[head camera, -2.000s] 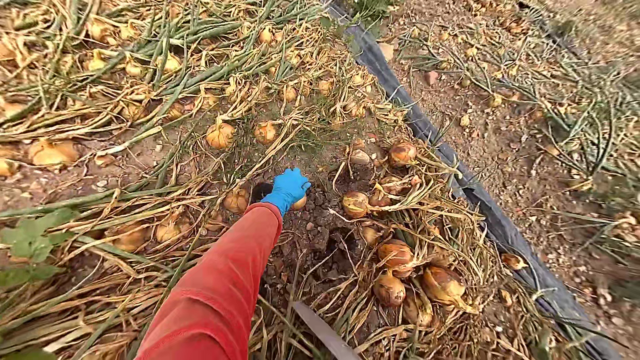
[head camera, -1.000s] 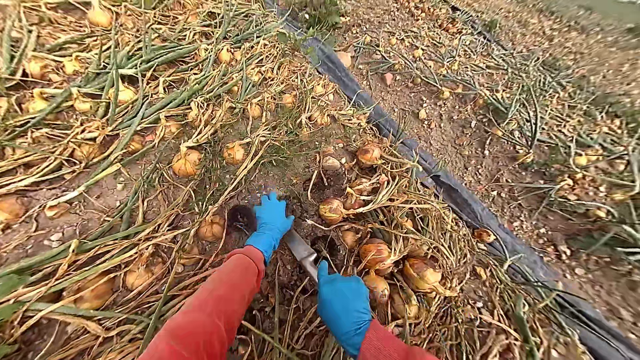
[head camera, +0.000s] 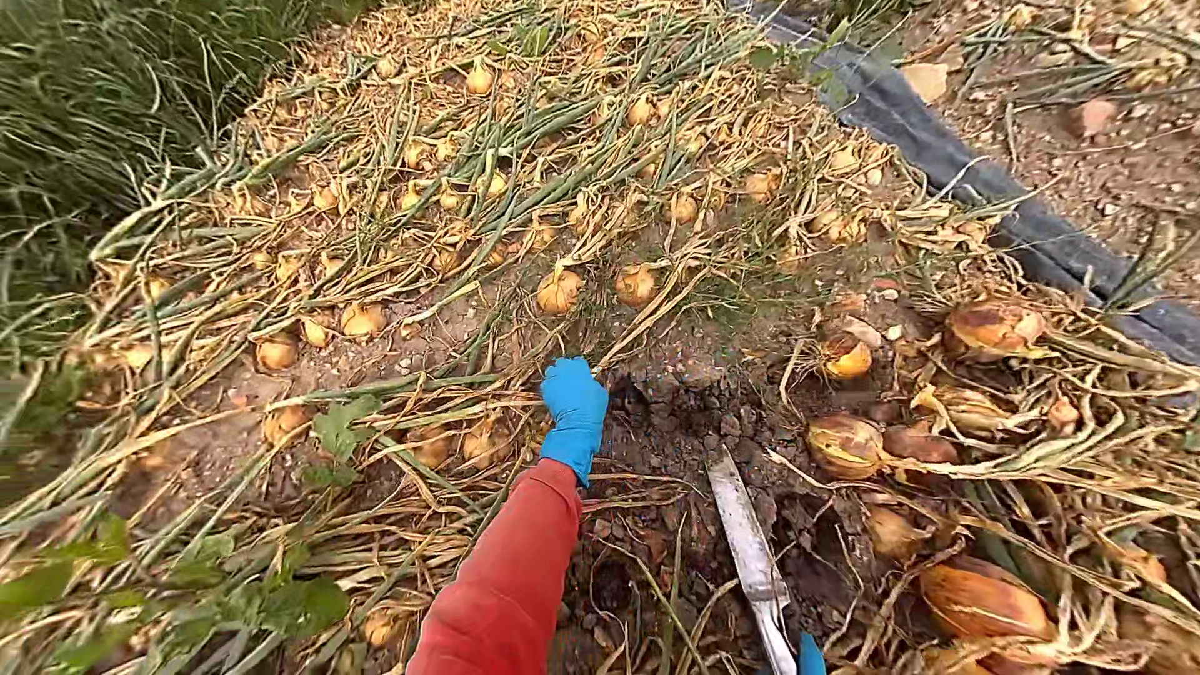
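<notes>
My left hand (head camera: 574, 408), in a blue glove below a red sleeve, is closed around dry onion leaves at the edge of dug, dark soil (head camera: 694, 403). Two onion bulbs (head camera: 560, 292) sit in the ground just beyond it. At the bottom edge only a bit of my right hand (head camera: 811, 653) shows, blue-gloved, at the handle end of a steel knife (head camera: 750, 553). The blade, smeared with soil, points forward over the loosened earth. To its right lie several pulled onions (head camera: 984, 600) with browned skins and dry tops, among them a split-skinned one (head camera: 846, 446).
Onions with fallen green and yellow leaves (head camera: 553, 187) cover the bed ahead and to the left. A strip of black ground fabric (head camera: 1012, 206) runs along the right side, with stony soil (head camera: 1087, 169) beyond. Tall grass (head camera: 112, 122) borders the far left; a leafy weed (head camera: 300, 605) grows lower left.
One second ago both hands were near each other at the knife and soil; now my left hand is apart from the blade, on onion leaves. My right hand has dropped mostly out of view.
</notes>
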